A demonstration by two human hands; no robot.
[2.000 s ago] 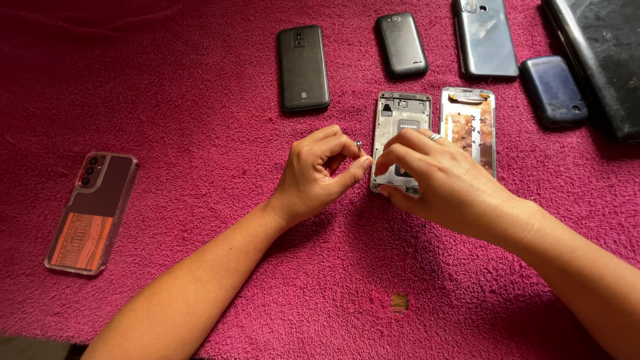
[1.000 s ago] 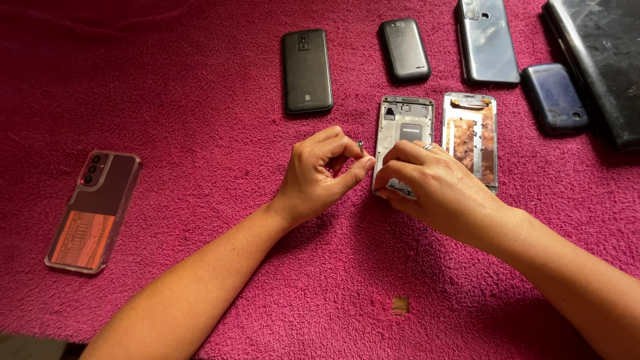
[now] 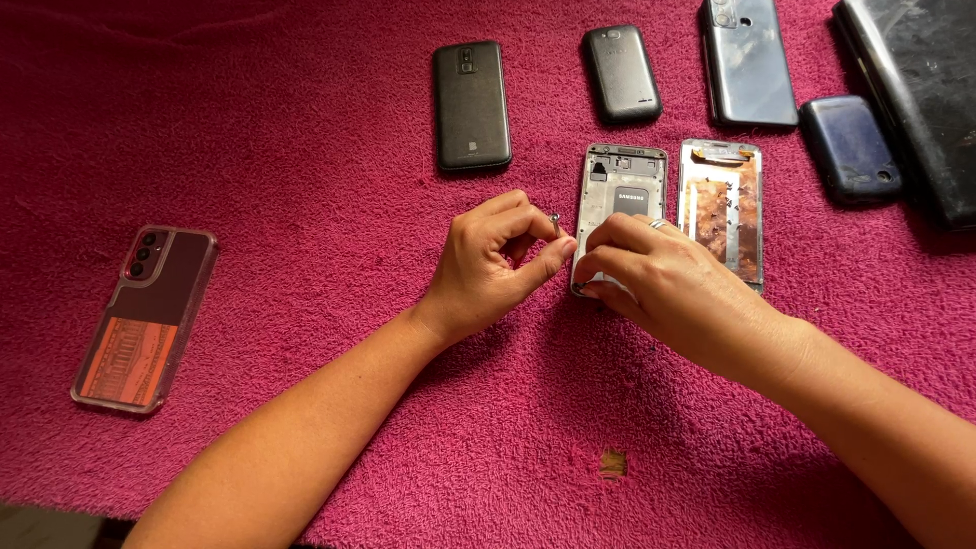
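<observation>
A silver Samsung phone frame (image 3: pixel 621 171), its inside showing, lies on the pink towel under my right hand (image 3: pixel 671 274). The fingertips of that hand meet at the frame's lower left corner, by a small dark bit too small to name. My left hand (image 3: pixel 507 263) is at the frame's left edge, thumb and forefinger pinched around a thin object; a small metal end (image 3: pixel 555 219) shows above the fingers. Right of the frame lies a detached phone screen (image 3: pixel 717 183), its copper-coloured back up, partly hidden by my right hand.
Behind lie a black phone (image 3: pixel 471 110), a smaller dark phone (image 3: pixel 622 76) and a glossy grey phone (image 3: pixel 751 69). A dark blue phone (image 3: pixel 850 149) sits beside a large black glossy device (image 3: pixel 930 99). At left is a phone in a clear case (image 3: pixel 164 305). The towel has a hole (image 3: pixel 613 463).
My right hand's fingers have shifted slightly toward the lower left corner of the phone frame. My left hand has stayed almost still.
</observation>
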